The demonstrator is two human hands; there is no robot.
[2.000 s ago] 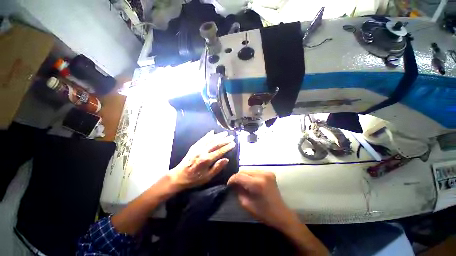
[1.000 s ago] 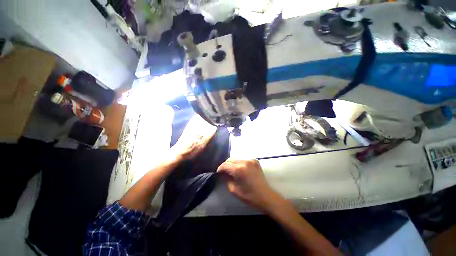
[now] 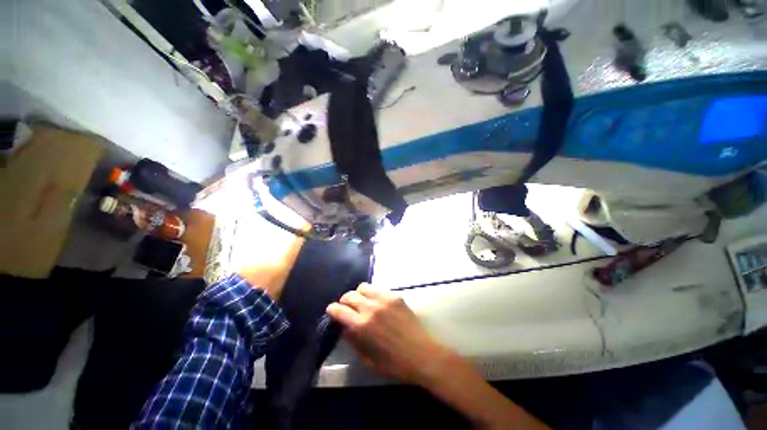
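The dark garment panel (image 3: 324, 273) lies on the white table below the needle area (image 3: 357, 235) of the sewing machine and hangs over the table's front edge. My right hand (image 3: 378, 327) pinches the panel's right edge between thumb and fingers, in front of the needle. My left hand (image 3: 273, 264) is at the panel's left side, largely lost in the lamp glare and behind the machine head; its fingers do not show. The checked sleeve covers the left forearm.
Metal scissors or snips (image 3: 490, 249) and a red-handled tool (image 3: 626, 264) lie right of the needle. The machine arm (image 3: 471, 143) spans the back. On the left shelf are a cardboard box (image 3: 50, 201), a bottle (image 3: 143, 216) and a phone (image 3: 160, 254). A black stack (image 3: 139, 336) lies at left.
The view has shifted and tilted, so the machine sits further left. My left hand has moved forward beside the machine head, out of clear sight. My right hand still pinches the panel edge.
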